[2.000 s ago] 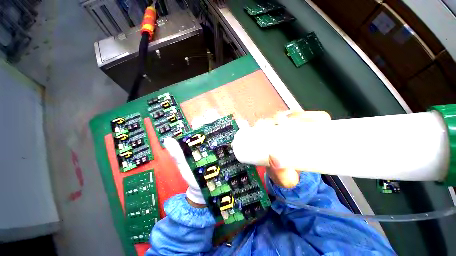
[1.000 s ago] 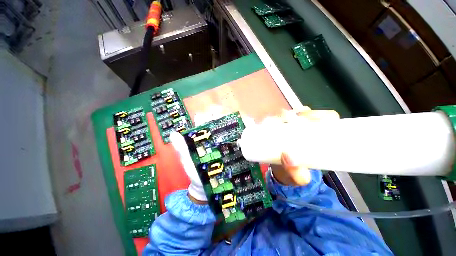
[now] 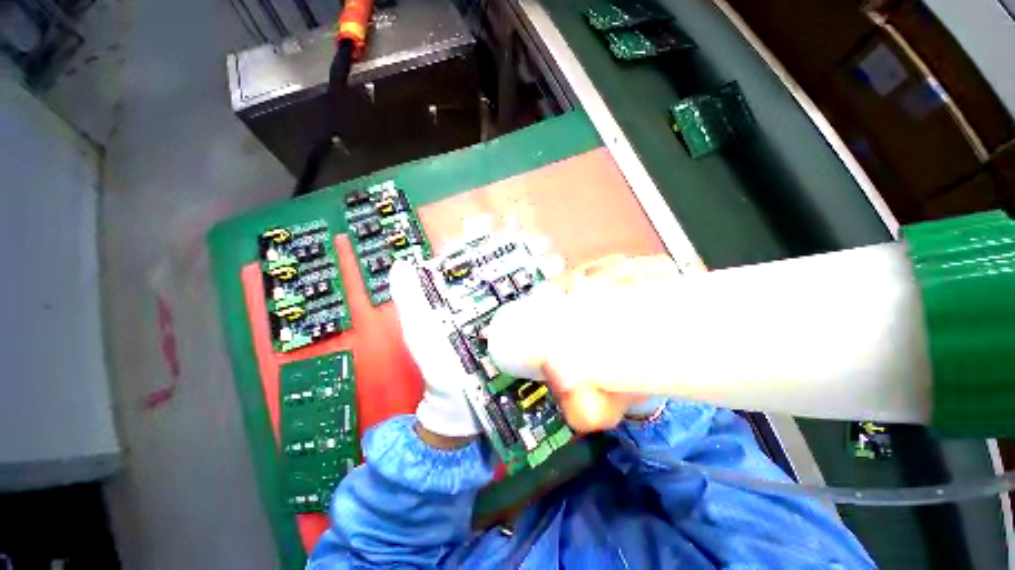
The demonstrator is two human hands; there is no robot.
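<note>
My left hand, in a white glove, holds a populated green circuit board by its left edge, tilted above the mat. The board's upper part is overexposed. My right hand, its fingers looking bare, grips a fat white dispensing syringe with a green ribbed cap at its rear. The syringe's front end is over the middle of the board. Its needle tip and any adhesive bead cannot be made out.
Two populated boards and a flat plain green board lie on the red-orange mat, left. Boards sit on the dark green conveyor, right. A metal cabinet stands beyond. A clear hose runs right.
The held board has turned and tilted in my left hand, and its upper part is now overexposed. The syringe has shifted left over the board, showing more green cap. The whole view has shifted slightly.
</note>
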